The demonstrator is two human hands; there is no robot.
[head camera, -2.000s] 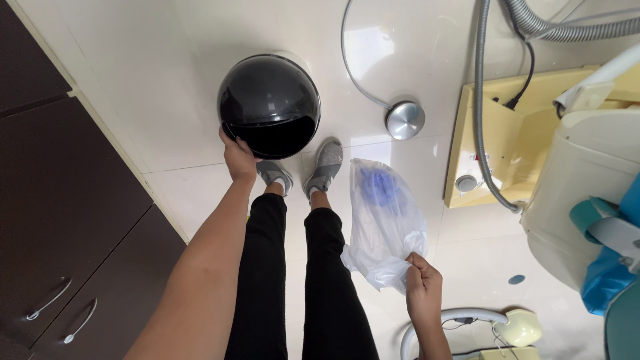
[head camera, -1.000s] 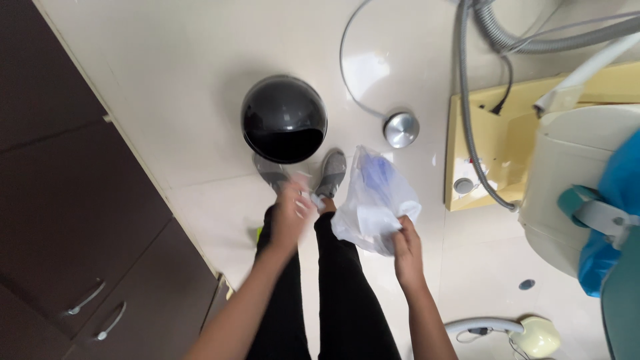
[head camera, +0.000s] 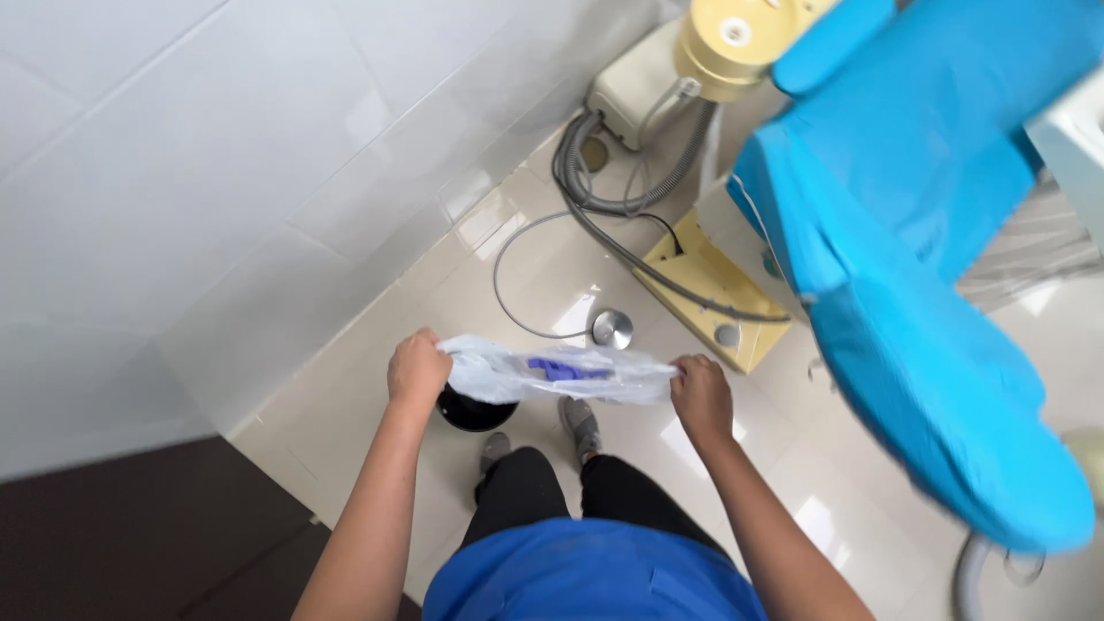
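Note:
A translucent white plastic bag (head camera: 492, 371) is stretched sideways between my two hands, with something purple-blue (head camera: 565, 370) showing inside it. My left hand (head camera: 420, 369) is closed on one end of the bag, and my right hand (head camera: 700, 395) grips the other end. Below the bag's left part, on the floor by my feet, is a round black bin (head camera: 477, 413), partly covered from view by the bag.
A metal foot pedal (head camera: 612, 329) with a cable lies beyond the bag. Behind it are a yellow base box (head camera: 716, 289) and grey hoses (head camera: 634, 259). A blue-covered dental chair (head camera: 906, 345) fills the right side. A tiled wall (head camera: 259, 147) and dark cabinet (head camera: 155, 526) bound the left.
My left hand was at the black bin, then came away from it, and now holds the bag. The bag hung from my right hand and is now stretched between both. The view has shifted widely.

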